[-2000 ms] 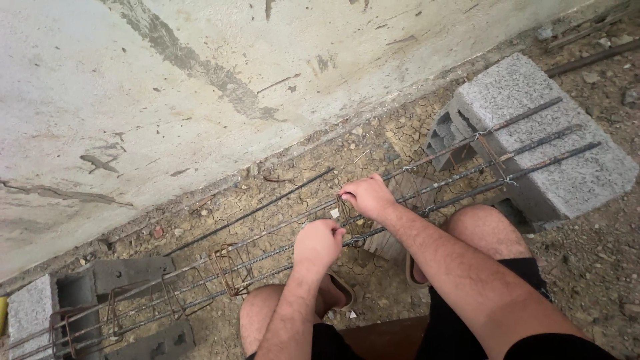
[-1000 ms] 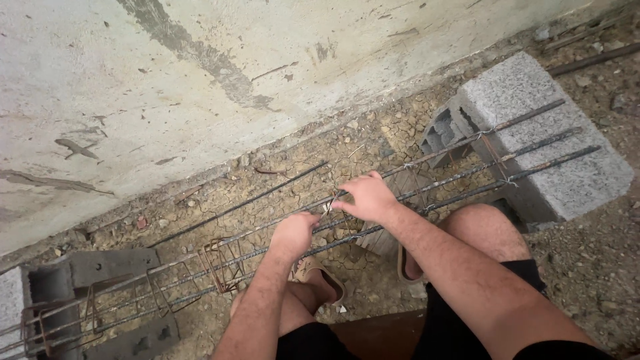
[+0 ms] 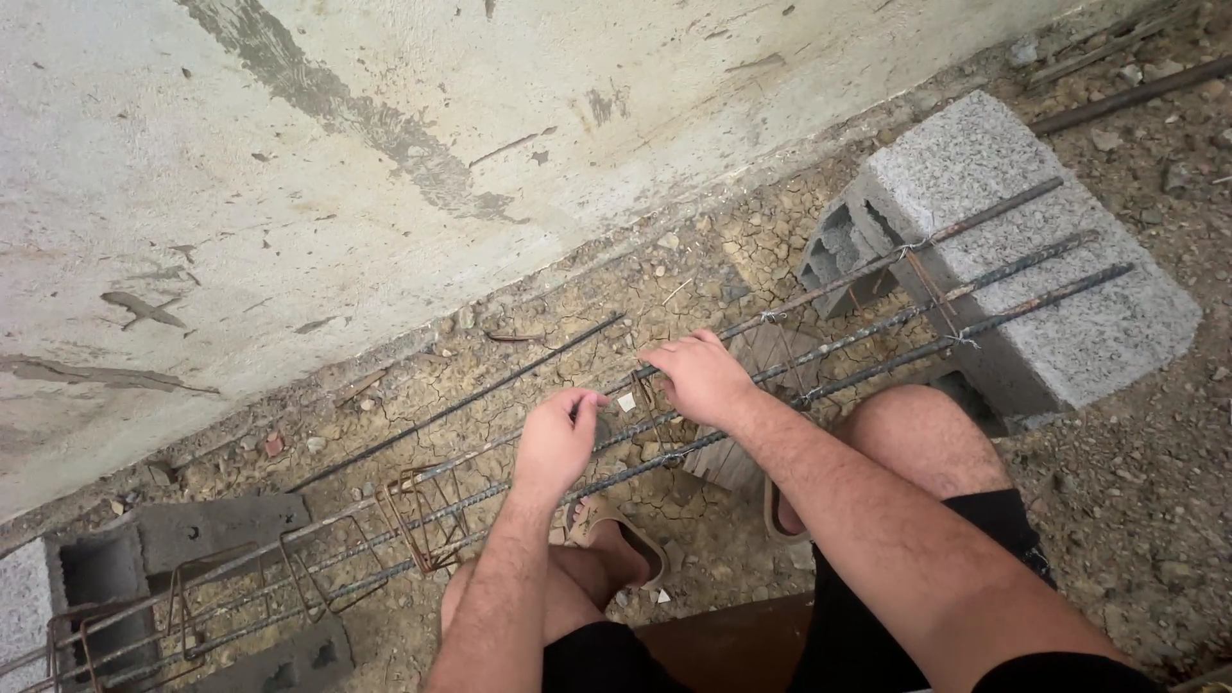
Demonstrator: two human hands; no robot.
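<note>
A cage of long steel reinforcing bars (image 3: 857, 339) runs diagonally across my lap, its ends over concrete blocks. My right hand (image 3: 701, 377) rests on the far bar, fingers curled over it by a bent wire stirrup (image 3: 662, 423). Left of it, my left hand (image 3: 566, 433) is at the same bar with thumb and fingertips close together; whether something thin is between them cannot be told. Several rusty stirrups (image 3: 409, 520) stand bunched on the bars farther left. Twisted tie wire (image 3: 960, 339) binds another stirrup near the right block.
A large concrete block (image 3: 1011, 241) supports the bars at right, hollow blocks (image 3: 226, 525) at lower left. A loose bar (image 3: 462, 404) lies on cracked soil beside the plastered wall (image 3: 385, 241). My sandalled feet (image 3: 616, 544) and knees are close under the cage.
My left hand has drawn back from my right hand along the far bar, leaving a gap between them. My right hand stays near the same stirrup.
</note>
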